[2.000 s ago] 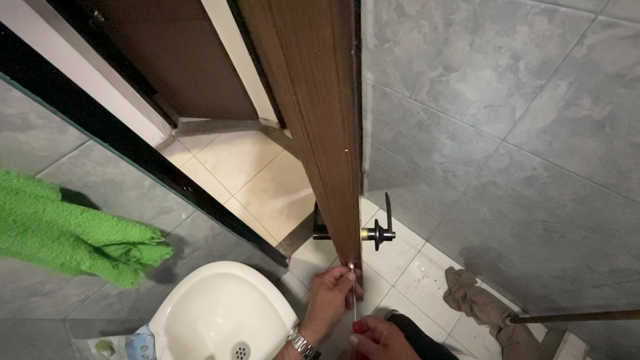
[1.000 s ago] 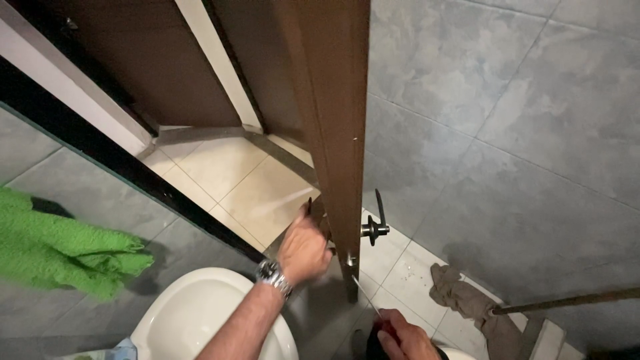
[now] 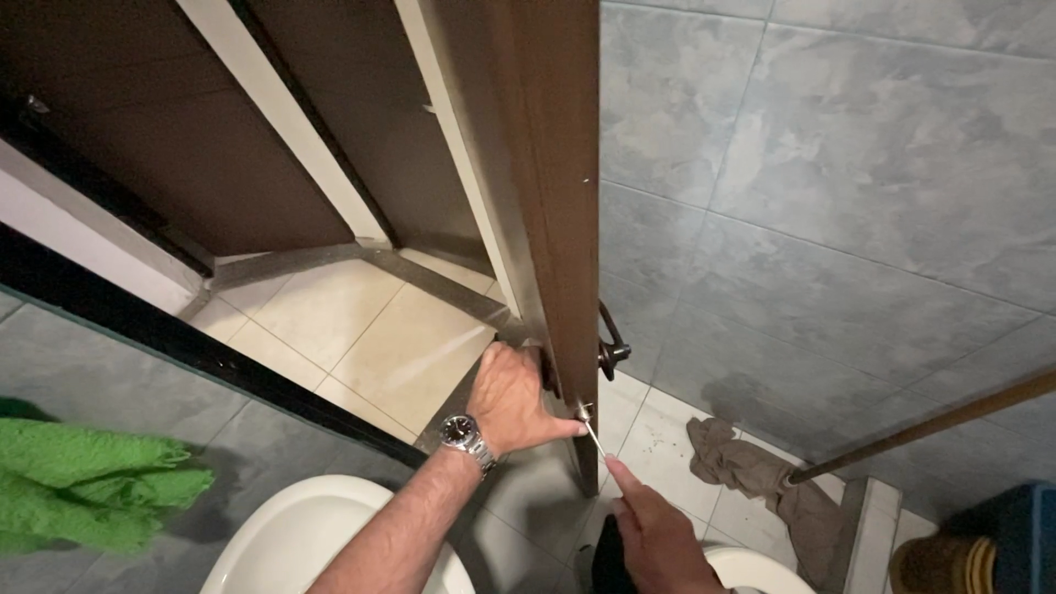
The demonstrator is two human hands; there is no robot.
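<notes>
The brown door [image 3: 561,206] stands edge-on to me, with a dark lever handle [image 3: 612,351] on its right face. A small metal latch part [image 3: 584,410] shows in the door's edge, below the handle. My left hand [image 3: 520,400], with a metal wristwatch [image 3: 464,436] on the wrist, lies on the door's left side; its thumb touches the edge just under the latch, and its fingers are partly hidden. My right hand [image 3: 652,524] grips a screwdriver, whose thin metal shaft [image 3: 596,439] points up to the latch. The handle of the tool is hidden in the hand.
A white washbasin [image 3: 289,528] is at the lower left, near a green towel [image 3: 91,487]. Gray tiled wall [image 3: 825,165] rises at the right. A brown cloth [image 3: 742,466] on a stick [image 3: 924,421] lies on the floor by a low ledge [image 3: 874,528].
My left hand has left the lower door edge, where it was two seconds ago, and moved up to the door's left side; its thumb now reaches the edge. The right hand still holds the tool.
</notes>
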